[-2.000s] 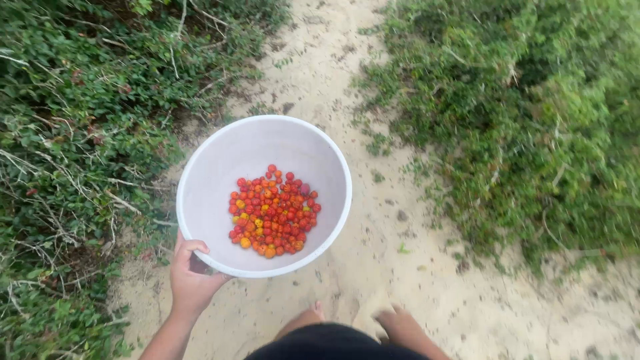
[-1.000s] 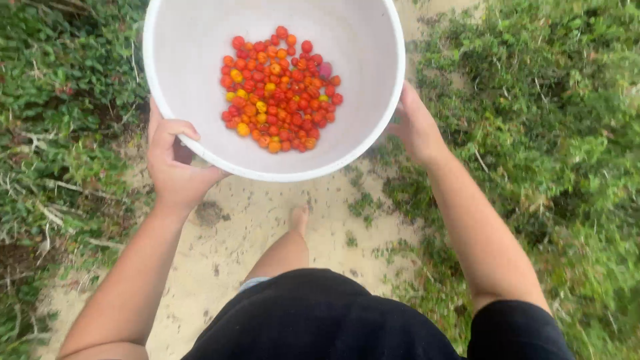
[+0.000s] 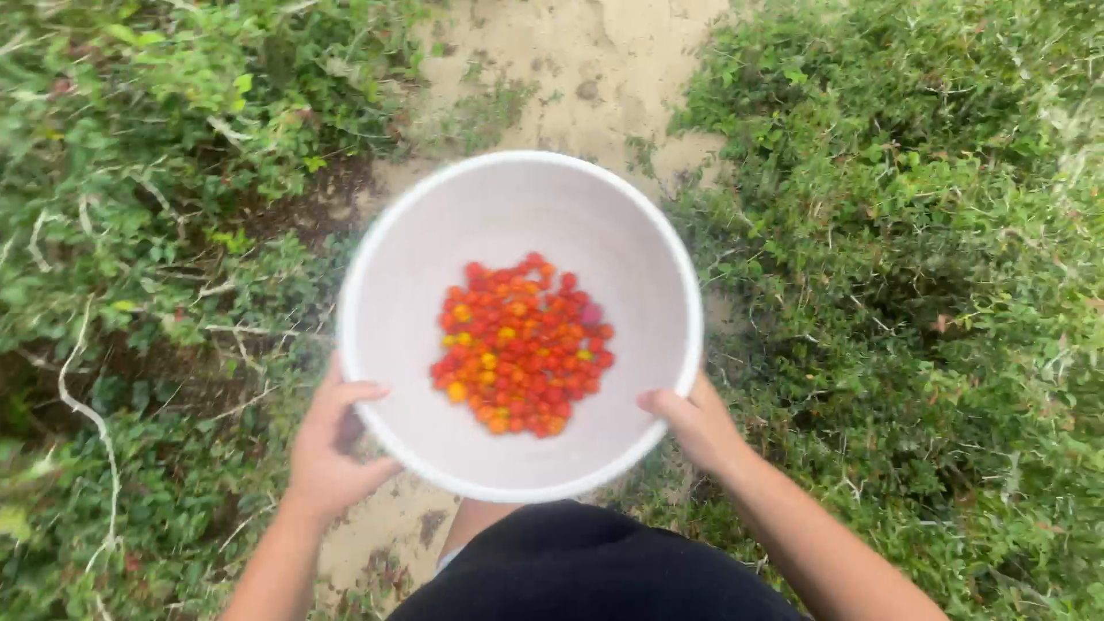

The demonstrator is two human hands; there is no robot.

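Observation:
A round white bucket (image 3: pixel 535 470) is held up in front of my body, its open top facing me. Small round red, orange and yellow fruits (image 3: pixel 526 345) lie heaped at its bottom, with a single purplish one among them. My left hand (image 3: pixel 332 448) grips the rim at the lower left, with one finger over the edge. At the lower right, my right hand (image 3: pixel 699 423) holds the rim with its thumb inside. The other fingers of both hands are partly hidden behind the bucket.
A sandy path (image 3: pixel 586 78) runs up the middle of the view, under the bucket. Dense low green shrubs (image 3: pixel 906 259) line it on the right, and more shrubs with bare pale branches (image 3: pixel 95 414) border it on the left. Part of my leg (image 3: pixel 474 522) shows below the bucket.
Two seconds ago only my left hand was seen on the bucket; my right hand has since come onto its right side. Since one second ago, the bucket has moved lower in the view.

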